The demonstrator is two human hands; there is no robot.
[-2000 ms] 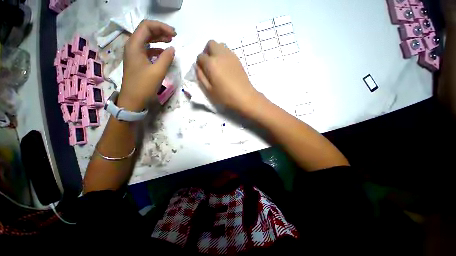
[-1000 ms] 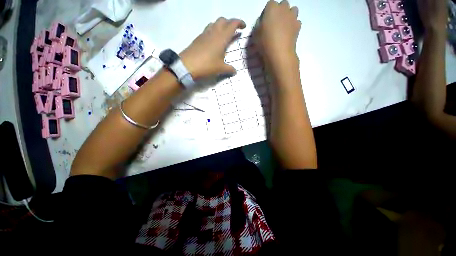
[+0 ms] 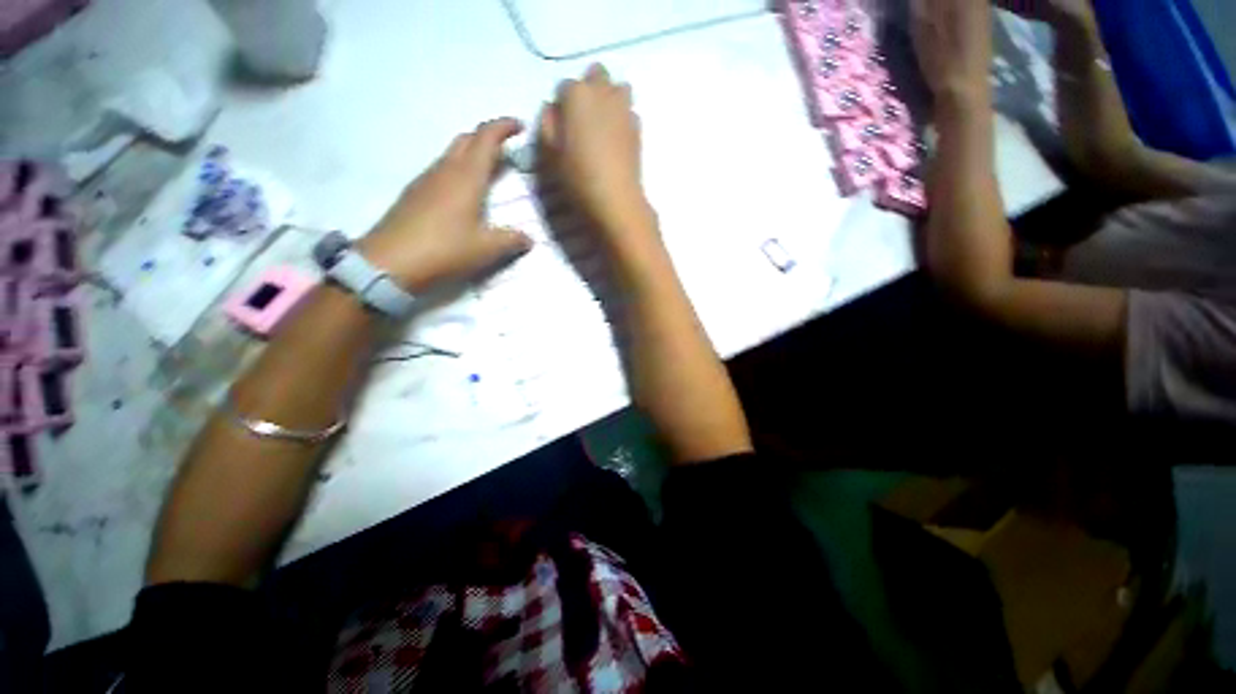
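Observation:
The picture is blurred. My left hand [image 3: 441, 224] is over the white top, thumb and fingers apart, with nothing visible in it. My right hand [image 3: 590, 149] is beside it, fingers curled; a small pale spot shows at its fingertips, too blurred to name. Faint outlines of the laid-out windows [image 3: 511, 203] show between the hands, partly hidden by them. A pink unit [image 3: 267, 300] with a dark screen lies left of my left wrist. A lone black-outlined window [image 3: 777, 255] lies to the right.
Blue scraps [image 3: 225, 203] lie on a white sheet [image 3: 147, 282]. A crumpled wipe [image 3: 156, 98] and a greyish-white object [image 3: 277, 38] are at far left. Pink units stand at the left edge [image 3: 41, 305] and far right [image 3: 854, 106]. Another person's arms [image 3: 965, 190] reach in near a blue bin [image 3: 1172, 75].
The view has swung right, bringing the other person and blue bin into sight. My hands have come closer together; my left hand stays open. The pink unit now shows fully beside my left wrist.

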